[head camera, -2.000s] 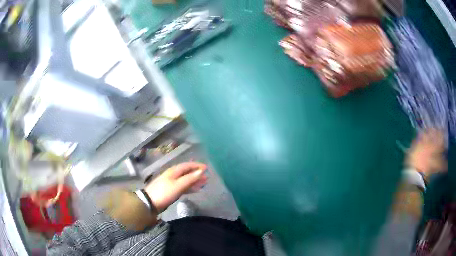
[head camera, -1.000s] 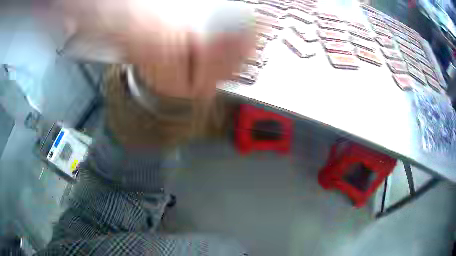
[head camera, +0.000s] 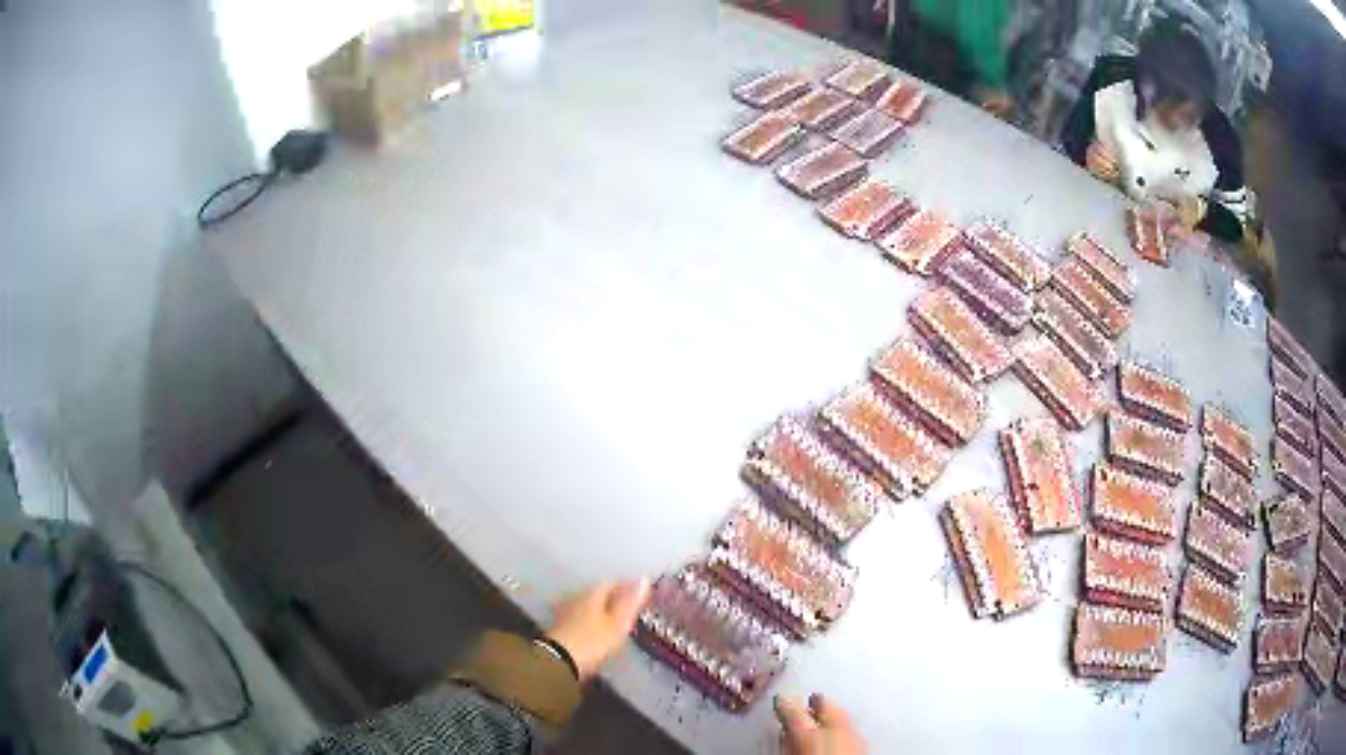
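Observation:
Many orange-brown circuit board panels lie in slanting columns over the pale grey table. The nearest one, a stack of panels (head camera: 712, 637), lies at the table's front edge. My left hand (head camera: 595, 625) is at the left end of this stack, fingertips at its edge; whether it grips is unclear. My right hand (head camera: 819, 726) is cut off by the bottom edge, with only fingers showing just right of the stack's lower right corner. Another stack (head camera: 782, 565) lies directly behind the nearest one.
A person (head camera: 1166, 133) sits across the table (head camera: 487, 295) at the upper right, hands at a panel (head camera: 1148, 233). A cardboard box (head camera: 387, 81) and a black object with a cable (head camera: 298, 151) are at the back left. A white device (head camera: 126, 696) is low at the left.
The view has swung from the green bench, past red stools, to the grey table with panels. My left hand, blurred and raised before, is now low at the nearest stack; my right fingers show again.

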